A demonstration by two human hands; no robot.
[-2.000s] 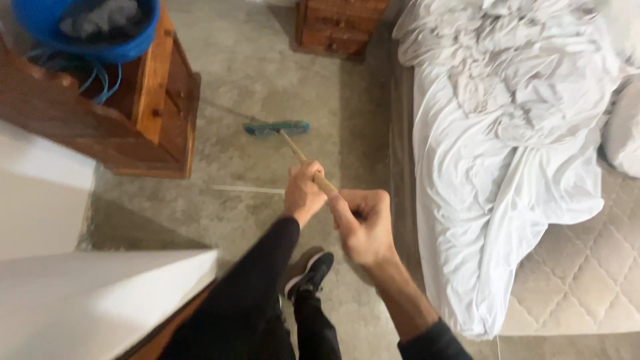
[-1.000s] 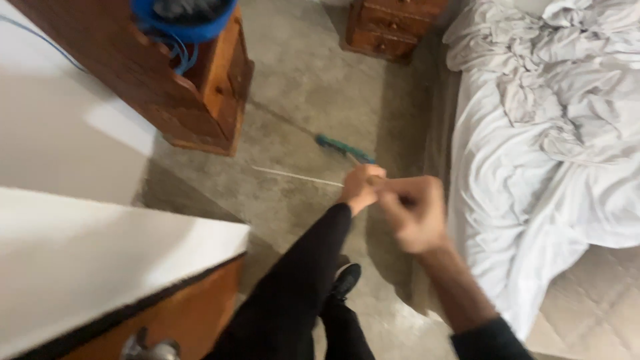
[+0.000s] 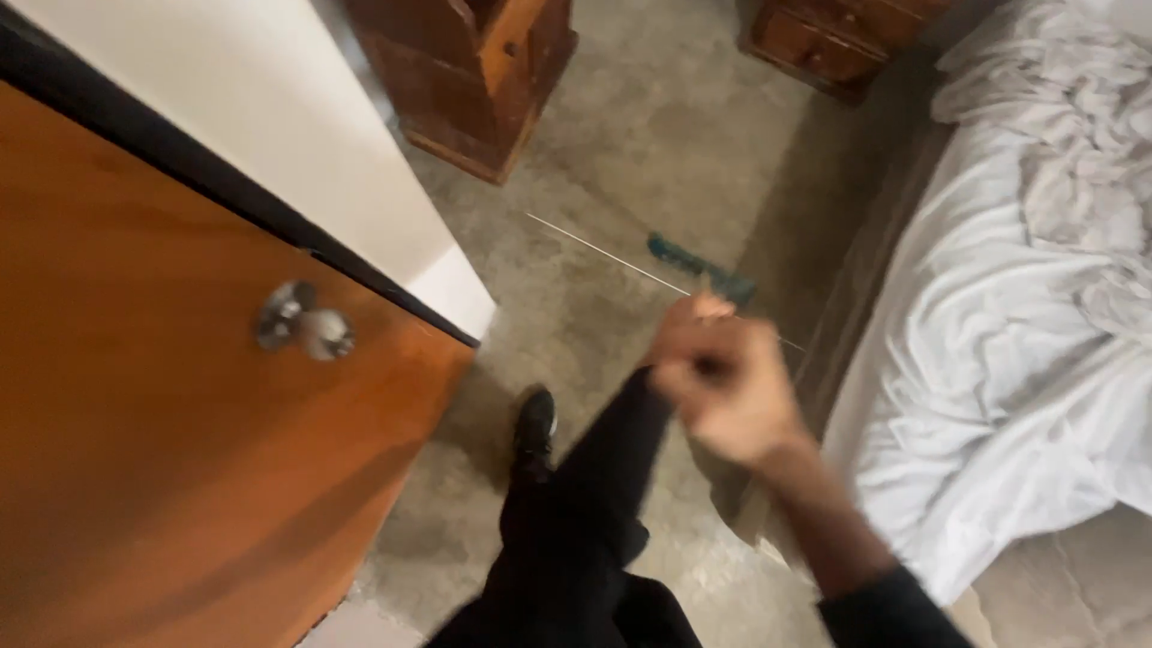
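A broom with a green-blue head rests on the concrete floor, beyond my hands. Only a short bit of its handle shows; the rest is hidden by my hands. My left hand is closed around the handle, partly covered by the other hand. Nearer the camera, my right hand is curled over the handle's upper part, blurred, with its thumb and forefinger forming a ring. Both hands are close together, one behind the other in the view.
An orange-brown wooden door with a metal knob stands at left, beside a white wall end. A wooden cabinet and a drawer unit are at the back. A bed with rumpled white sheets borders the right. My black shoe is on the floor.
The view has shifted toward the door, which fills more of the left. The broom head now sits closer to the bed's side than two seconds ago. Both hands keep hold of the handle.
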